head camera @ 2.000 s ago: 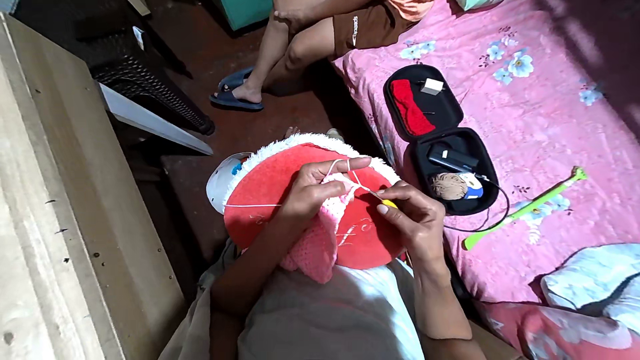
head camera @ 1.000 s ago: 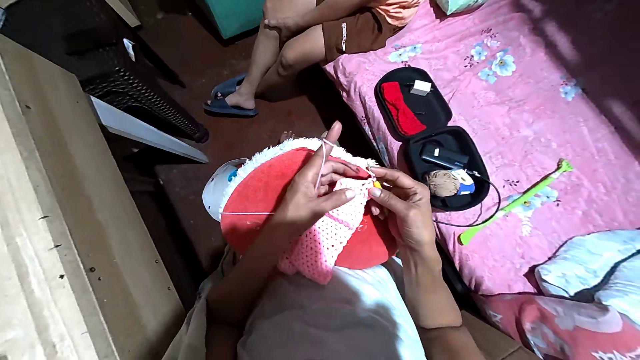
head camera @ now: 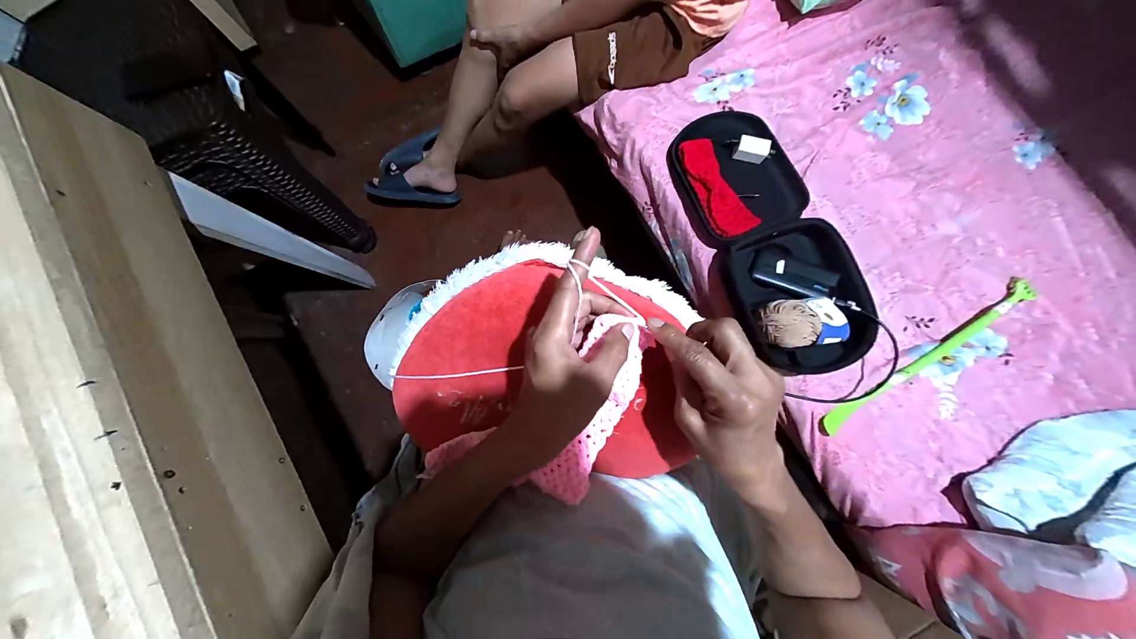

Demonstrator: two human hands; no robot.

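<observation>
My left hand [head camera: 572,373] pinches the top edge of a pink and white crocheted piece [head camera: 568,475], with white yarn [head camera: 461,374] looped around its raised index finger. Close on the right, my right hand [head camera: 732,390] has its fingers closed at the working edge; the crochet hook in it is mostly hidden by the fingers. Beneath both hands a round red cushion [head camera: 479,328] with a fluffy white rim lies over my lap. The yarn runs left across the cushion toward a white container [head camera: 390,333] partly under its edge.
On the bed [head camera: 932,222] lie an open black zip case [head camera: 799,293] holding red knitwork, a beige yarn ball and a black device with a cable, and a green stick [head camera: 932,355]. A person [head camera: 532,80] sits beyond. A wooden panel [head camera: 133,399] and dark woven chair [head camera: 231,142] stand left.
The left index finger stays raised with yarn around it, as one second ago. The right hand's fingers have curled in more, and the yellow hook handle seen earlier is now hidden.
</observation>
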